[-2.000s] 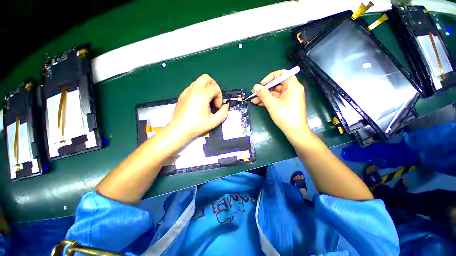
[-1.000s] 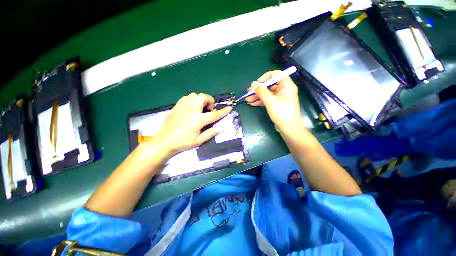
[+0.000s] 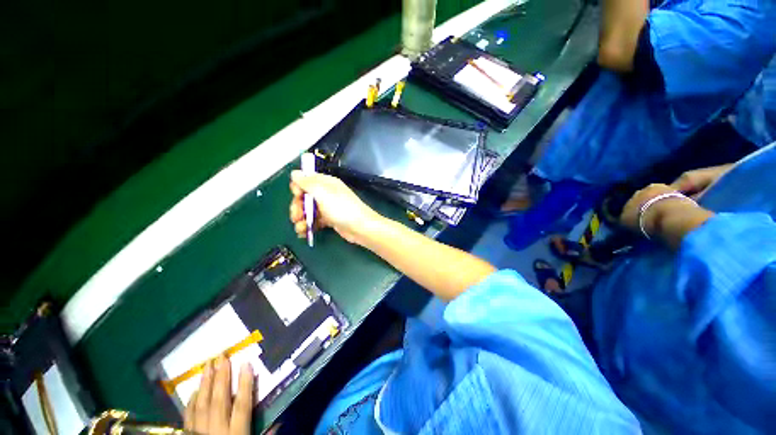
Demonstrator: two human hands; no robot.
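An open-backed tablet unit (image 3: 285,297) lies on the green bench, its circuit-board end towards the upper right. An orange ribbon cable (image 3: 242,344) crosses its silver-white area. My left hand (image 3: 219,399) rests with its fingers spread a little on the unit's lower left part; its wrist is cut off by the bottom edge. My right hand (image 3: 328,204) holds white tweezers (image 3: 309,191) upright, tip down, above the bench between the unit and the stacked panels, apart from both.
Stacked touch screen panels (image 3: 408,153) with gold tails lie beyond my right hand. Other open units (image 3: 489,81) lie at the back right, and another unit (image 3: 53,399) at the lower left. A white strip (image 3: 128,276) edges the bench. People in blue smocks (image 3: 681,323) are at the right.
The view has swung to the right. My right hand has left the board with the tweezers. My left hand has moved from the board end to the unit's other end.
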